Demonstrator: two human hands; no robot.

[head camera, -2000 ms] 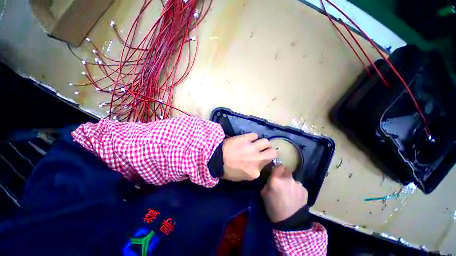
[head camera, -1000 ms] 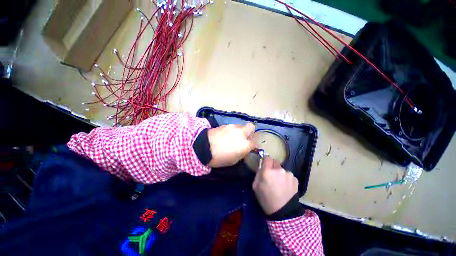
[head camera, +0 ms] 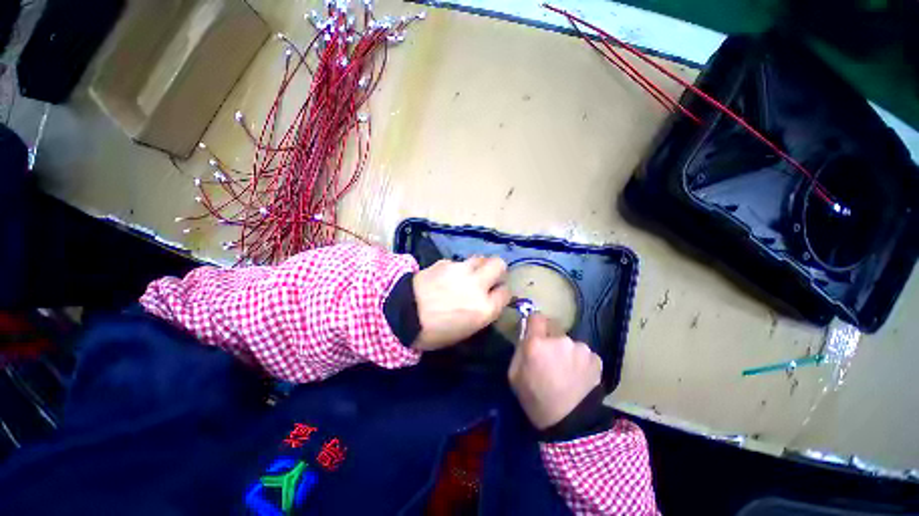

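Observation:
A shallow black panel (head camera: 611, 302) with a round hole lies on the bench in front of me. My left hand (head camera: 462, 302) is over the panel's left part, with bent fingers at the hole's edge. My right hand (head camera: 554, 373) is closed at the hole's lower edge. A small whitish connector (head camera: 525, 306) shows between the two hands, at the tip of the right fingers. The fingers hide most of what they hold, and I cannot tell which fingers grip the connector's lead.
A bundle of red leads (head camera: 312, 151) with white ends lies at the upper left, beside an open cardboard box (head camera: 207, 86). Stacked black panels (head camera: 746, 191) with red wires stand at the right. A green stick (head camera: 781, 366) lies below them. The bench edge (head camera: 705, 433) runs near me.
The view has shifted, so the stack and wires sit further left than at first. The hands have stayed at the hole, and the fingers have moved slightly around the connector.

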